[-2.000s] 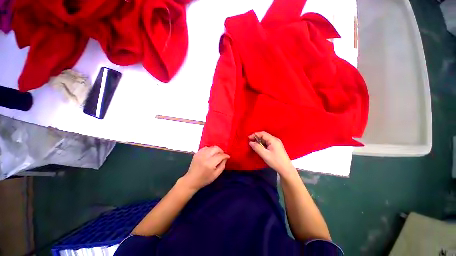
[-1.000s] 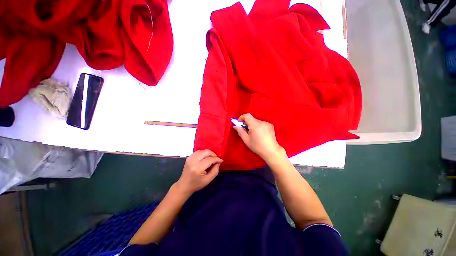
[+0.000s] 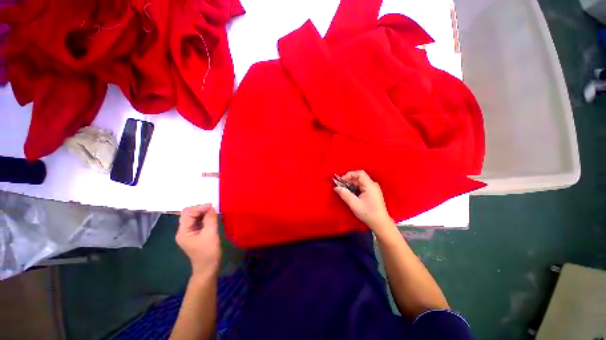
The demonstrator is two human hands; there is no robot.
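Observation:
A red garment (image 3: pixel 286 153) lies spread on the white table, its lower border hanging at the front edge near my body. A sleeve-like strip lies diagonally over its upper part. My right hand (image 3: pixel 360 194) is over the middle of the garment and holds small dark thread snips (image 3: pixel 347 186), tips pointing up-left, mostly hidden by the fingers. My left hand (image 3: pixel 198 227) is at the table's front edge, just left of the garment and apart from it. Its fingers are curled together; whether they pinch a thread is too small to tell.
A crumpled red garment pile (image 3: pixel 143 53) with pale loose threads lies at the upper left. Below it are a cream cloth wad (image 3: pixel 93 147), a black phone (image 3: pixel 133 153) and a black cylinder (image 3: pixel 22 170). A large off-white bin (image 3: pixel 525 99) stands at right; a clear plastic bag (image 3: pixel 80 229) hangs at left.
The garment's left part, folded over before, is now spread out to the left. My left hand has let go of the edge and moved left. My right hand has moved slightly right and down.

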